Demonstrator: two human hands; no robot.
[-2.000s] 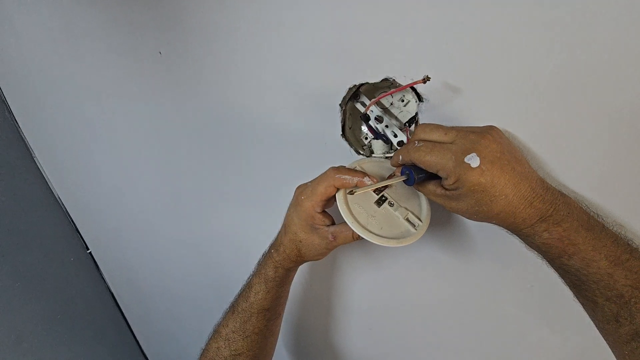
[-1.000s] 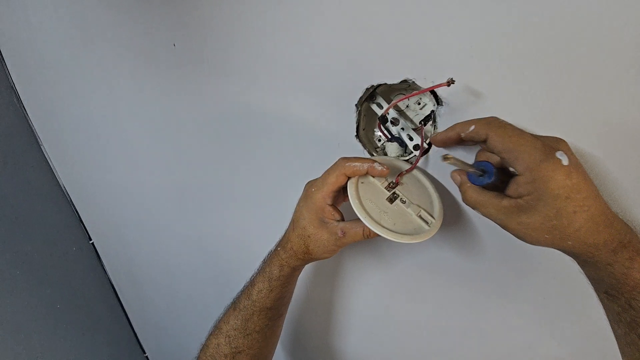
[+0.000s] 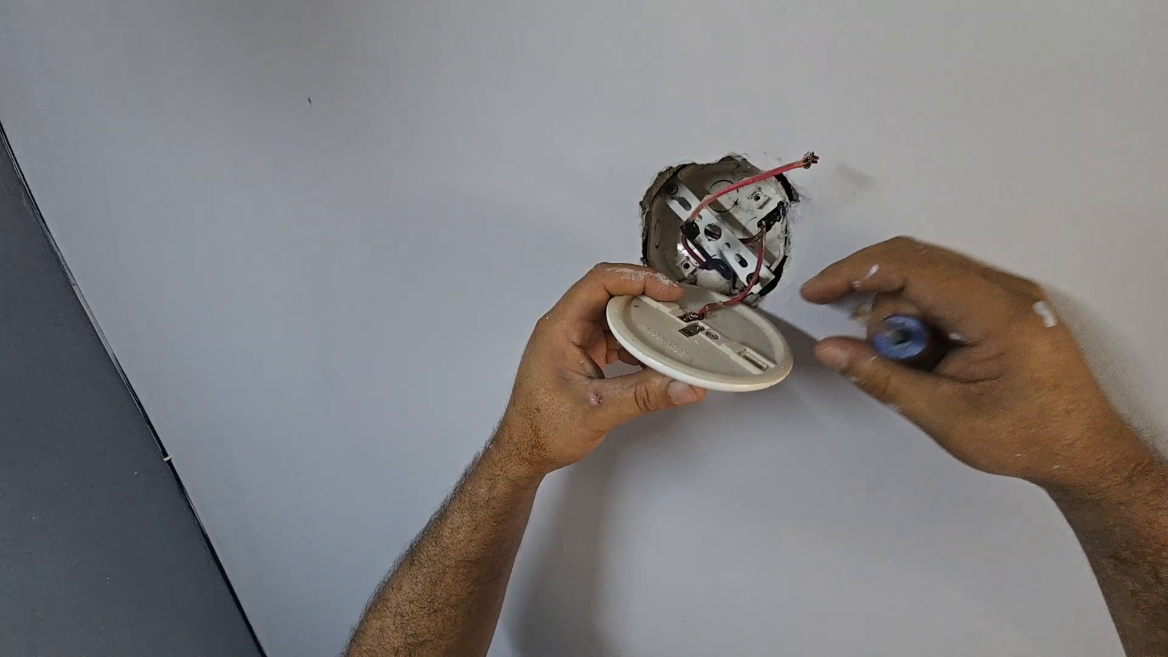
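Observation:
My left hand grips a round white plastic plate by its left edge, with the plate's back and its terminals facing up. A dark red wire runs from a terminal on the plate to a round electrical box just above. Across the box lies a perforated metal strap. A second red wire sticks out of the box, its copper strands bare at the end. Right of the plate, my right hand holds a screwdriver by its blue handle; the hand is slightly blurred and its shaft mostly hidden.
The box sits in a rough-edged round hole in a pale flat surface. A dark grey surface borders it at the left along a slanting edge. Shadows of the hands and plate fall on the pale surface.
My right hand has moved right, away from the plate, taking the screwdriver off its terminals. The plate in my left hand has tilted, and the dark red wire now shows at its terminal.

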